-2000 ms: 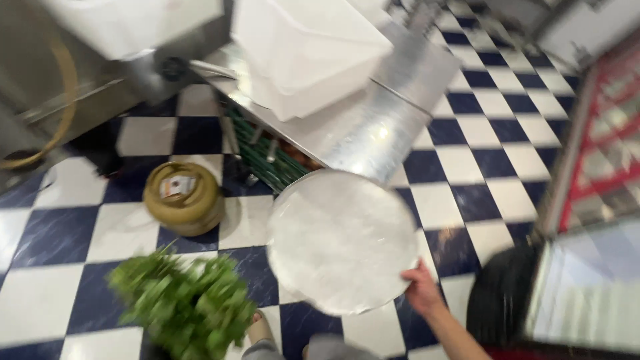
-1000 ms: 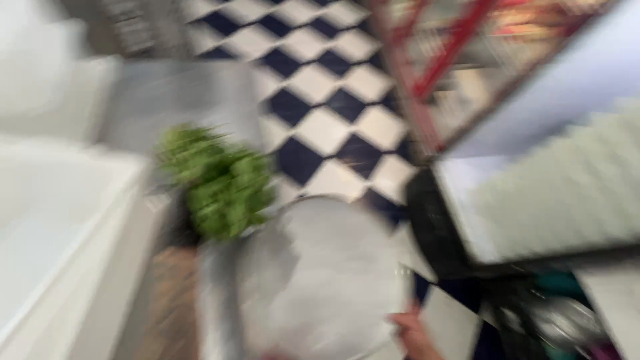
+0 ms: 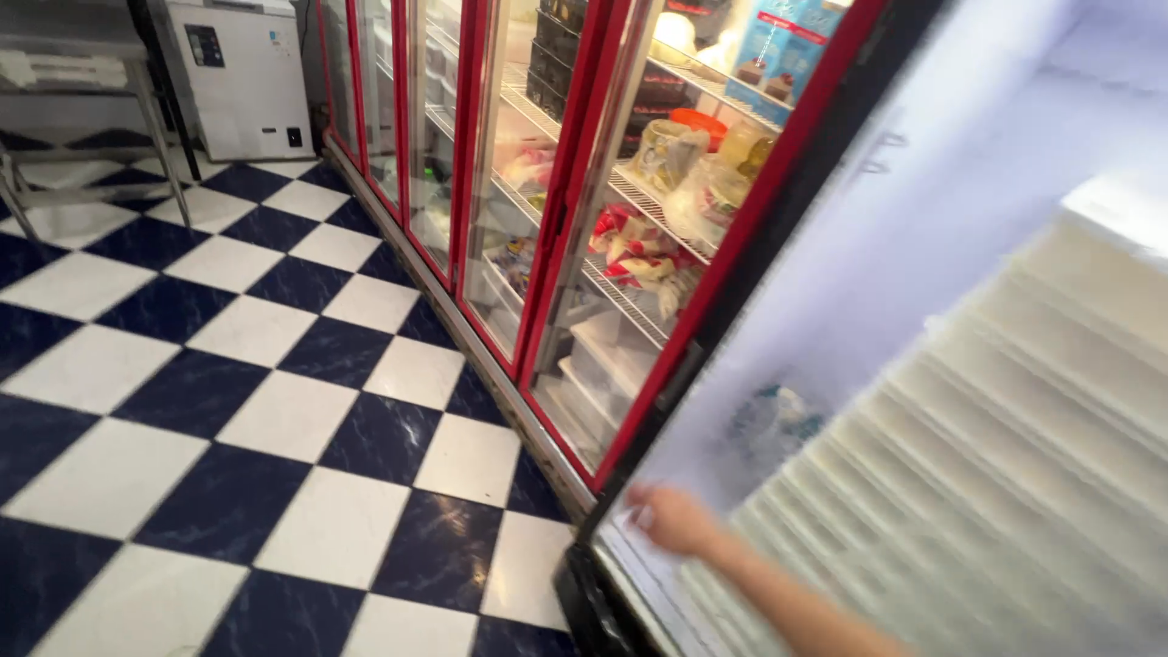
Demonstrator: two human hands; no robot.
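My right hand [image 3: 671,520] reaches in from the lower right, blurred, its fingers partly curled near the dark-framed edge of a brightly lit white cabinet [image 3: 821,228]. Whether it touches the edge or grips anything is not clear. Behind and beside my forearm are rows of white ribbed surfaces [image 3: 958,456], possibly stacked trays. A clear plastic bag or wrapped item [image 3: 776,424] with teal patches lies deeper in, above my hand. My left hand is out of view.
Red-framed glass-door refrigerators [image 3: 557,219] run along the right, their wire shelves holding bagged food and containers. A small white freezer [image 3: 242,82] and a metal table [image 3: 151,119] stand at the back left. The floor [image 3: 283,411] is blue-and-white checkered tile.
The view has swung right toward the refrigerators. The round pale disc earlier at my right hand and the bunch of leafy greens are out of view now.
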